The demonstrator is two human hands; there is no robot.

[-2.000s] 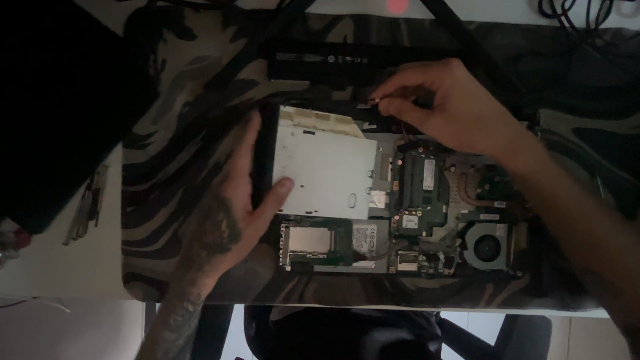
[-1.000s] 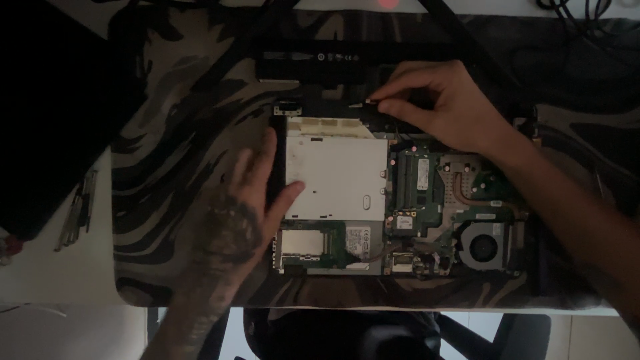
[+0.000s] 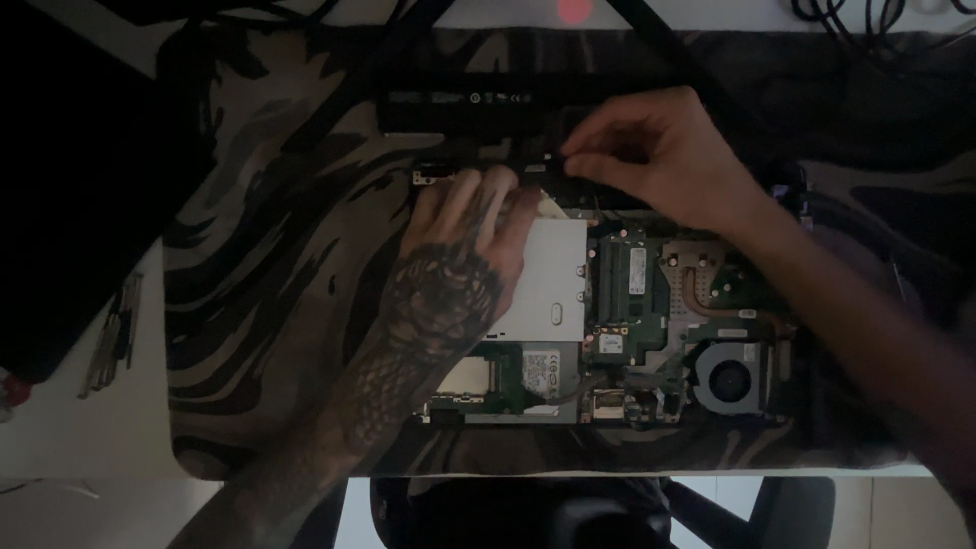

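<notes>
An opened laptop base lies on a patterned desk mat, its green circuit board (image 3: 637, 305), copper heat pipe (image 3: 690, 293) and cooling fan (image 3: 730, 381) exposed. My left hand (image 3: 465, 252) rests over the upper left of the silvery optical drive (image 3: 557, 282), fingertips at the chassis edge; whether it grips anything is hidden. Above the laptop's upper edge is my right hand (image 3: 640, 152), thumb and index finger close together; whether something small is between them cannot be told. A black laptop battery (image 3: 457, 110) lies just beyond the laptop.
A large black object (image 3: 84, 175) covers the left side. Several slim metal tools (image 3: 114, 335) lie beside the patterned mat (image 3: 259, 320). Black cables (image 3: 869, 30) are at the back right, and dark stand legs (image 3: 656, 34) cross the back. A chair (image 3: 518, 511) stands at the front edge.
My left hand has moved from the optical drive's left side onto its upper left part. The drive, tilted in the earliest frame, now lies in line with the laptop base. My right hand stays near the upper edge.
</notes>
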